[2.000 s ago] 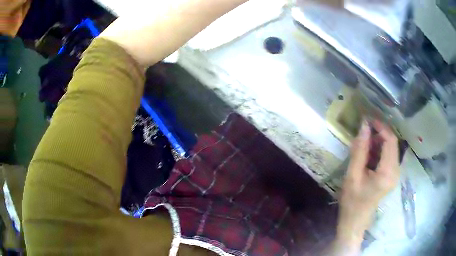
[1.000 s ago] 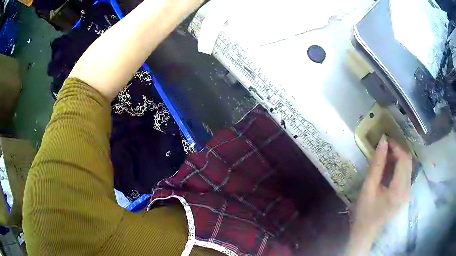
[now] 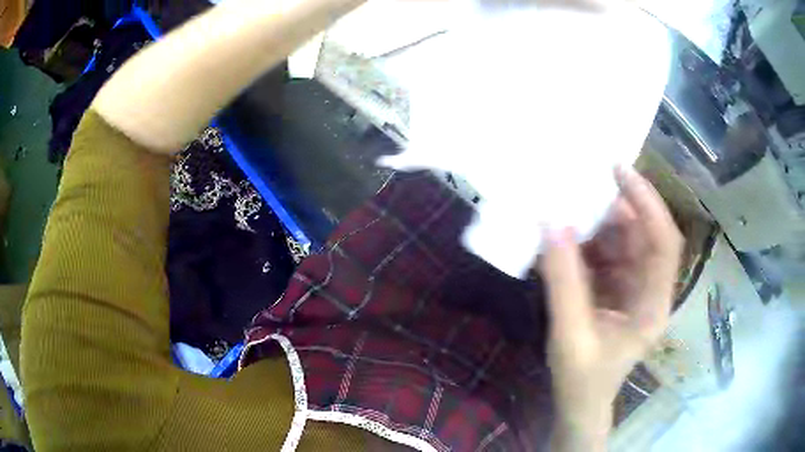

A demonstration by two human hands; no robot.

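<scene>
A large white fabric piece [image 3: 538, 115], washed out by glare, spreads over the table and machine front. Its lower edge hangs over the table edge above my lap. My right hand [image 3: 609, 265] is at its lower right edge, with thumb and fingertips on the cloth, and it grips that edge. The fingers are slightly blurred. My left forearm crosses the upper left, and the hand is cut off by the top edge of the picture. The grey-silver sewing machine [image 3: 706, 132] shows at the upper right, partly behind the cloth.
A slim dark metal tool [image 3: 720, 335] lies on the table right of my right hand. A blue bin rim [image 3: 265, 194] and dark cloth with pale threads [image 3: 212, 265] are at the left. A red plaid apron [image 3: 379, 291] covers my lap. The speckled table edge [image 3: 362, 88] is partly covered.
The large white cloth has come over the table, covering the dark disc and much of the machine front. My right hand has moved left from the cream piece onto the cloth's edge.
</scene>
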